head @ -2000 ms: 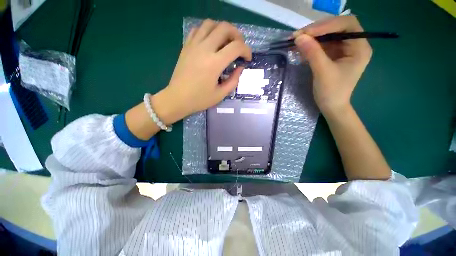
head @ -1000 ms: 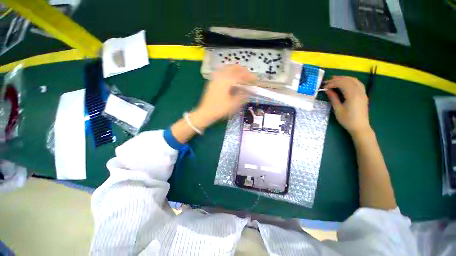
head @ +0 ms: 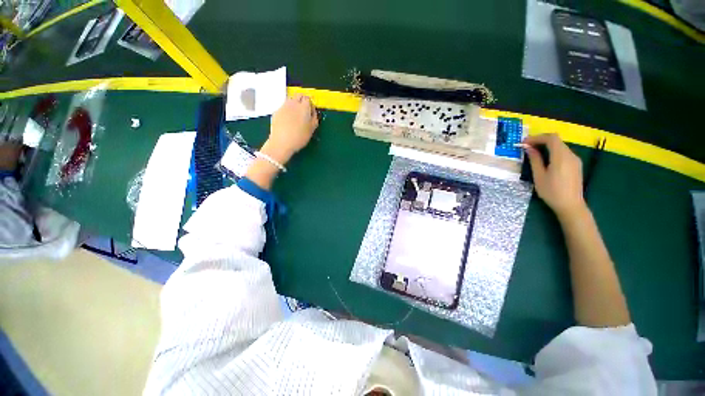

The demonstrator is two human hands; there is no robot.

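Note:
The open phone body (head: 430, 241) lies on a silvery bubble sheet (head: 495, 271), its inner face up and its board end away from me. My left hand (head: 295, 124) is curled near the yellow edge, left of the parts tray; its fingertips are hidden, so I cannot tell if it holds anything. My right hand (head: 555, 172) pinches a small pale piece at the right edge of the blue dotted sheet (head: 508, 133). The pale tray (head: 371, 124) holds loose black dots. A white strip (head: 456, 164) lies below it.
A black cable bundle (head: 421, 89) lies behind the tray. Black tweezers (head: 594, 164) lie right of my right hand. White paper (head: 257, 93), a dark blue strip sheet (head: 208, 143), a labelled bag (head: 237, 158) and a white sheet (head: 165, 189) lie left. Another phone (head: 587, 50) lies beyond the yellow edge.
My view has turned left and widened. My left hand has left the phone and moved left past the tray. My right hand has put the tweezers down and moved to the blue sheet.

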